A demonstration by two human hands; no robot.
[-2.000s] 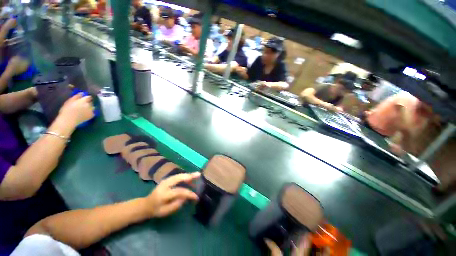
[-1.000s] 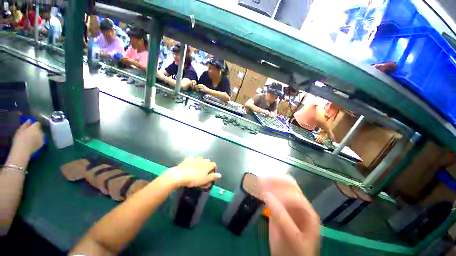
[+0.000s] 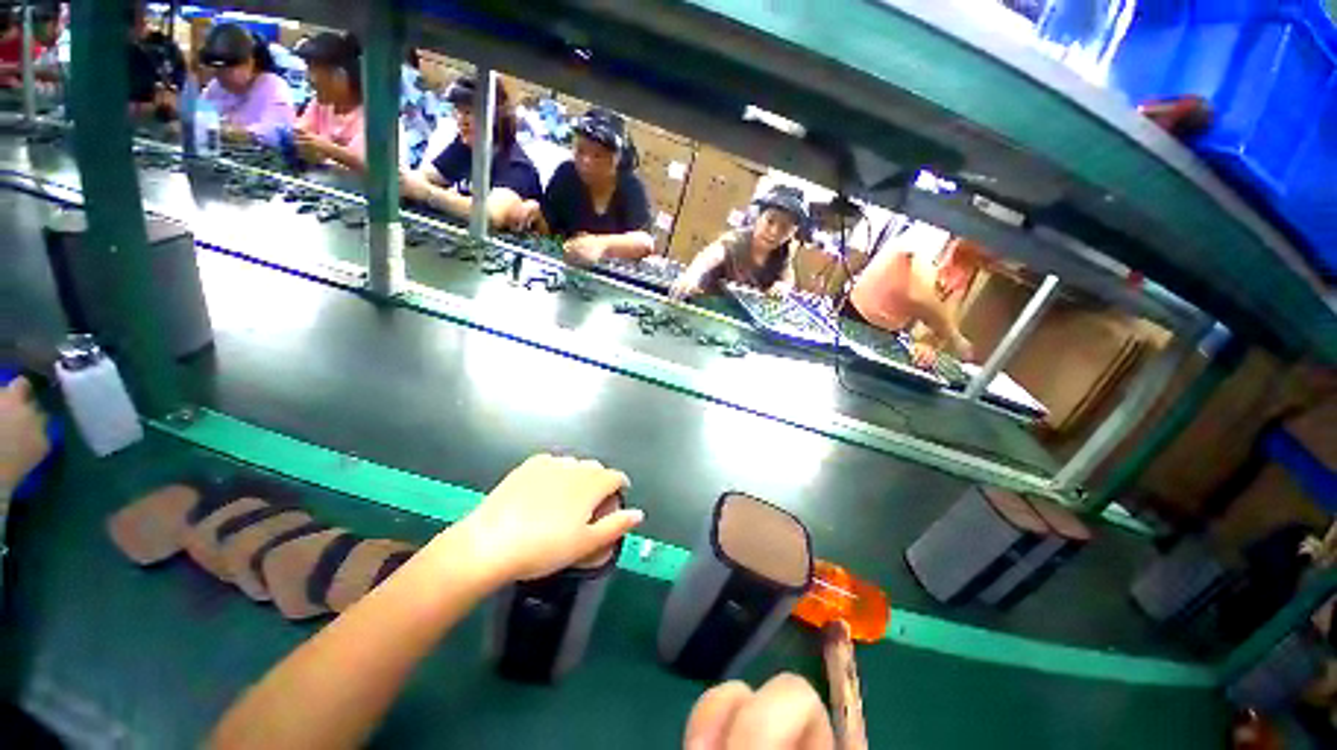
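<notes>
My left hand [image 3: 550, 516] lies over the top of a dark grey speaker cabinet [image 3: 546, 627], hiding most of its top. Another cabinet [image 3: 714, 608] stands upright to its right with a brown wood-look panel [image 3: 764, 542] on top. An orange-headed mallet [image 3: 846, 602] is beside this cabinet, its wooden handle running to the bottom edge. My right hand [image 3: 763, 718], fingers curled, is cut off at the bottom edge beside the handle; its grip is unclear. Loose brown panels [image 3: 301, 569] with dark patches overlap in a row at left.
A green edge rail [image 3: 337, 469] separates the bench from the dark belt [image 3: 616, 425]. Two brown-topped cabinets [image 3: 968, 545] stand at right, another [image 3: 176, 293] behind the left post. A white bottle [image 3: 98, 399] stands near that post. A neighbour's hand [image 3: 18, 432] is at left. People sit opposite.
The view has shifted right since the earliest frame. My left hand has moved onto the left cabinet's top. My right hand has dropped from its raised, blurred position, and the mallet shows more fully.
</notes>
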